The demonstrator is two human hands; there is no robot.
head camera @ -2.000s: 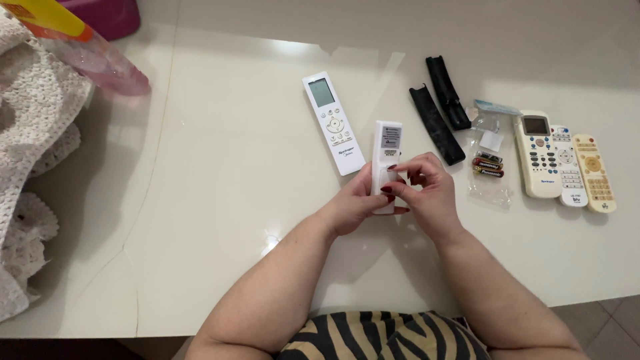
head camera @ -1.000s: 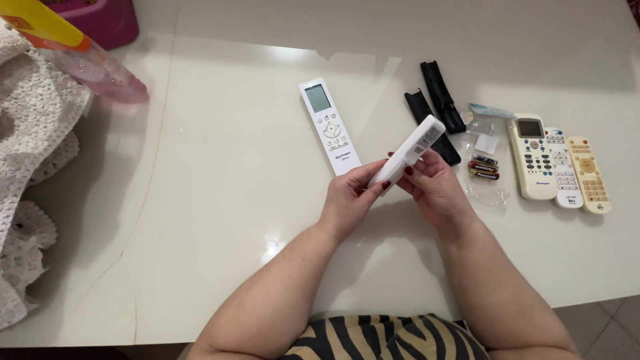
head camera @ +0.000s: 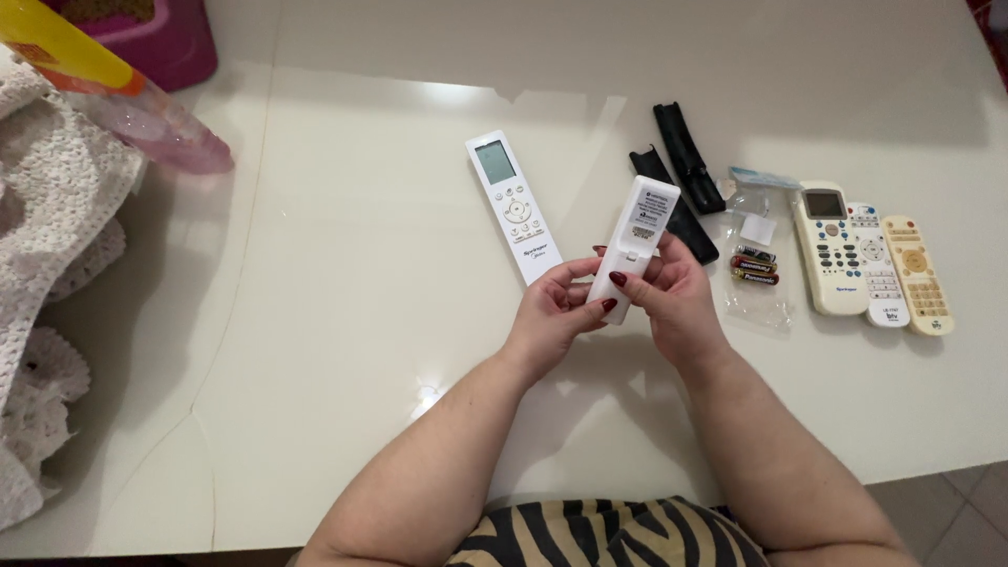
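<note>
A white remote control [head camera: 647, 209], its labelled back facing up, is held tilted above the table by both hands. My left hand [head camera: 555, 311] grips its lower left edge, thumb near the bottom end. My right hand [head camera: 679, 295] holds its right side, with the thumb lying on the back near the battery cover's catch. Beside my left hand a second white remote [head camera: 516, 206] with a grey display lies face up. To the right, past two black plastic pieces [head camera: 687, 157], a clear plastic bag [head camera: 760, 307] lies with several AA-type batteries [head camera: 754, 268] at it.
Three more remotes lie side by side at the right: a cream one with a display [head camera: 833, 252], a white one [head camera: 876, 268] and a yellowed one [head camera: 917, 276]. At the left are a white crocheted cloth [head camera: 63, 181], a yellow-and-pink bottle [head camera: 157, 118] and a magenta container [head camera: 185, 47].
The held remote was tipped on its side one second ago; its back now faces up again. My right fingers have shifted from pinching over its back to gripping its right side.
</note>
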